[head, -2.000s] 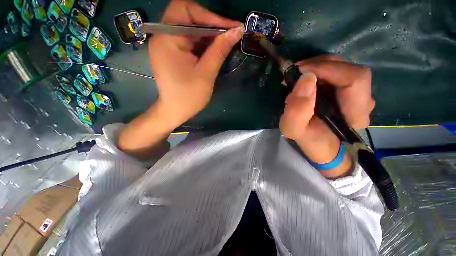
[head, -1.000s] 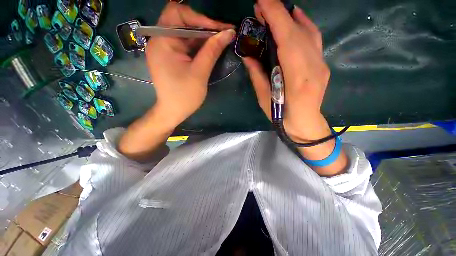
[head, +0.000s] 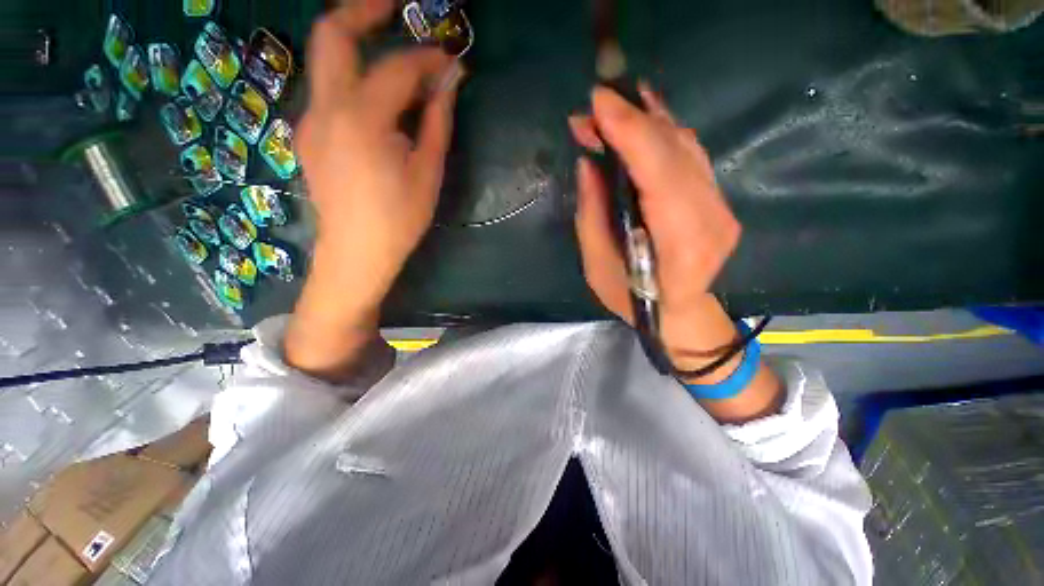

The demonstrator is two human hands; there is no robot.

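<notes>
A dark rounded-square module (head: 444,25) with a shiny rim lies at the top, left of centre. My left hand (head: 372,172) is blurred, its fingertips at the module's lower edge; whether it grips the module cannot be told. No tweezers show in it. My right hand (head: 664,200) is closed around the black soldering iron (head: 639,258), its metal end pointing up and away, blurred. The iron's cord loops over the wrist by the blue band (head: 729,372). A thin solder wire (head: 504,218) curves over the green mat between the hands.
Many teal modules (head: 229,149) cluster at the left, with a dark module (head: 269,63) at their upper right edge. A solder spool (head: 109,175) stands left of them. A round beige tub (head: 962,12) is cut off at the upper right. A carton (head: 103,504) is at lower left.
The right hand has let go of the module and now holds only the iron. The module is further left and up by the left fingers. The tweezers are no longer visible. The view has shifted.
</notes>
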